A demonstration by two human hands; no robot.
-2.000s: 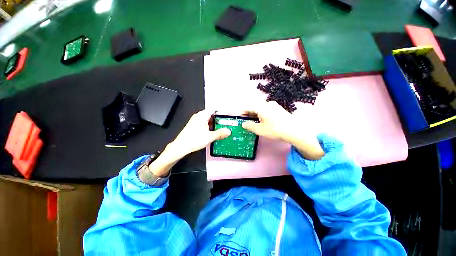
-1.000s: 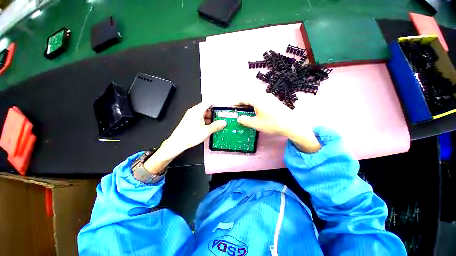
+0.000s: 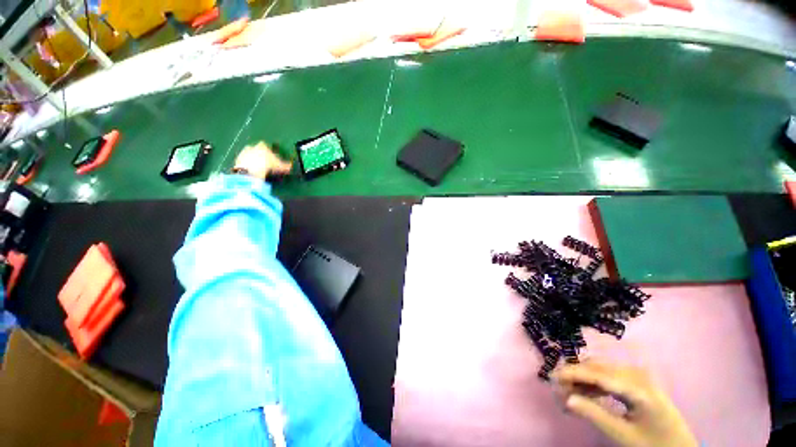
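My left hand (image 3: 262,162) is blurred over the green belt. Its fingers are around a black housing (image 3: 278,175), mostly hidden by the hand. A board-in-case unit (image 3: 321,154) lies just right of it, green face up. My right hand (image 3: 615,403) is low over the pink mat (image 3: 471,349), fingers curled and blurred. Its fingertips are at the lower end of the heap of black toothed strips (image 3: 567,301). I cannot tell whether it holds a strip.
A flat green block (image 3: 676,239) lies at the mat's top. The blue parts box (image 3: 771,306) is cut off at right. A spare housing (image 3: 328,278) is partly behind my left sleeve. More units and housings (image 3: 429,156) sit on the belt. Orange-red pieces (image 3: 92,299) and a carton (image 3: 61,393) are left.
The view has shifted towards the belt. The board unit has left my hands and the mat; a unit now lies beside my left hand on the belt. My right hand has moved to the strips.
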